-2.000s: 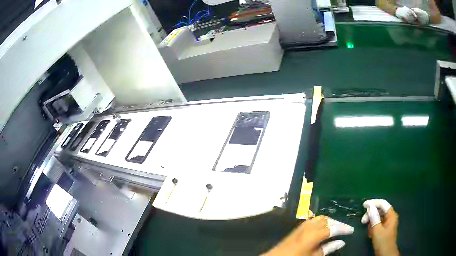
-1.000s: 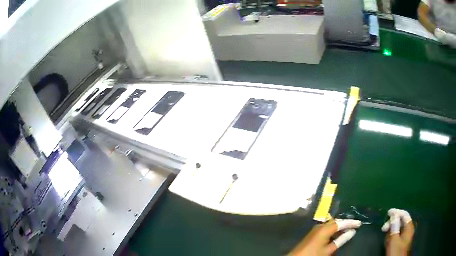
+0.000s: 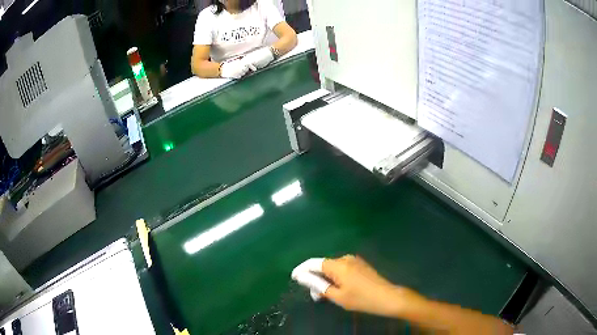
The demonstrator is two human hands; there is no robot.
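Note:
My right hand (image 3: 350,282) reaches in from the lower right over the glossy green bench mat (image 3: 386,229). White finger cots cover its fingertips, which are drawn together and slightly blurred; I cannot tell whether they hold anything. My left hand is out of the picture. Small shiny clear film scraps (image 3: 262,322) lie near the mat's front edge, left of and below my right hand. A dark phone middle frame (image 3: 65,313) lies on the left white conveyor belt (image 3: 108,278), cut off by the bottom edge.
A short white conveyor (image 3: 360,131) sticks out of a grey-white cabinet (image 3: 481,190) with a posted sheet (image 3: 481,78). Yellow tape (image 3: 144,242) marks the mat's left side. Across the bench is a person with white-covered hands (image 3: 247,64). A signal light (image 3: 138,75) stands at the back left.
The view has swung right, bringing in the short conveyor and cabinet, with most of the left conveyor now out of view. My left hand has left the picture. My right forearm now shows.

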